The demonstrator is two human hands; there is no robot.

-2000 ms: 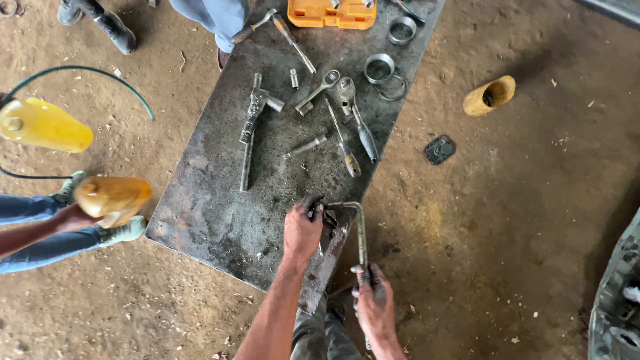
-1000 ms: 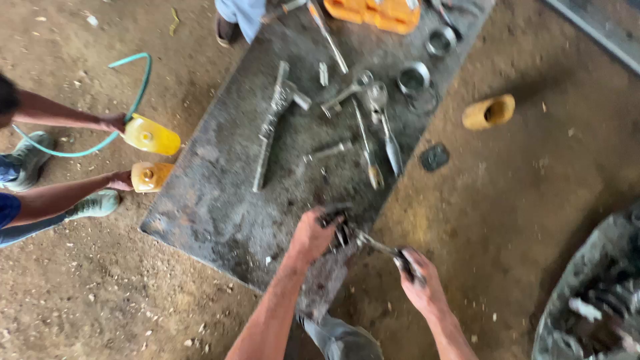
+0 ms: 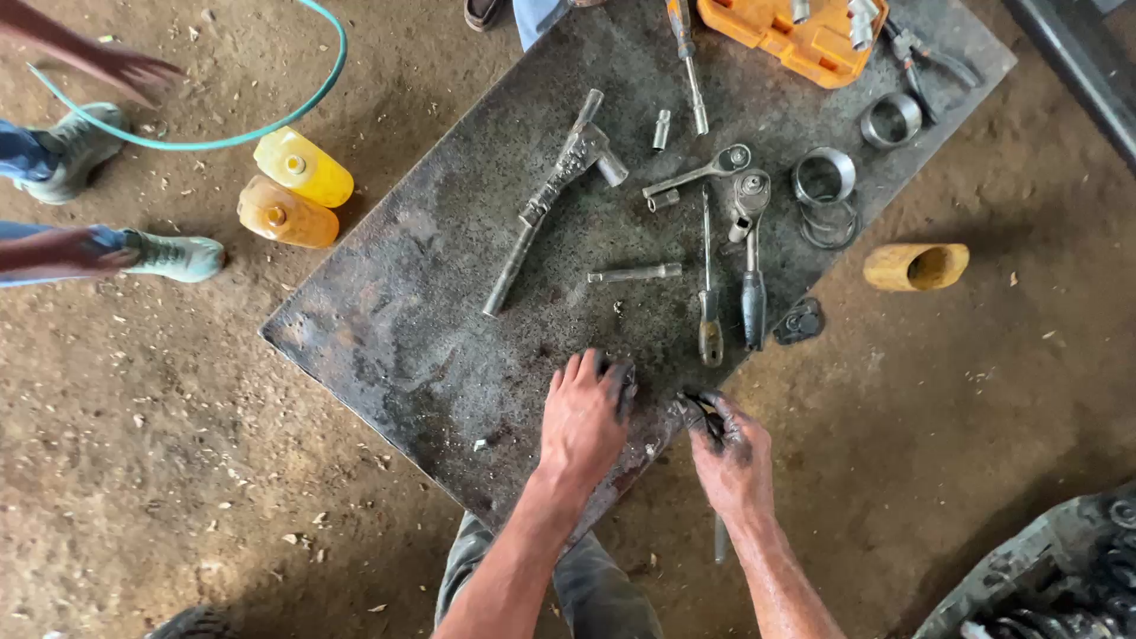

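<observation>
My left hand [image 3: 586, 417], its fingertips blackened, is over the near part of the metal tabletop [image 3: 390, 355], curled around a small dark part that is mostly hidden. At the table's right edge my right hand [image 3: 729, 439] has blackened fingers bent together; whether something small is between them cannot be told. Below that hand a thin metal rod [image 3: 720, 539] shows beside the forearm. Ahead of my hands lie a screwdriver [image 3: 709, 311], a ratchet wrench with a dark handle [image 3: 753, 293], a socket extension [image 3: 635, 273] and a greasy metal shaft with a side socket [image 3: 555, 191].
Further up are a smaller ratchet [image 3: 697, 170], metal rings [image 3: 824, 176], pliers [image 3: 923, 58] and an orange socket case [image 3: 790, 31]. A cut bamboo piece [image 3: 916, 267] lies on the floor to the right. At left, a person's hand [image 3: 133, 71] is above a green hose [image 3: 204, 145], near two liquid-filled containers [image 3: 306, 169].
My hands held a bent metal bar or wrench between them; now they are apart. The other person's hands have let go of the two containers, which stand on the floor.
</observation>
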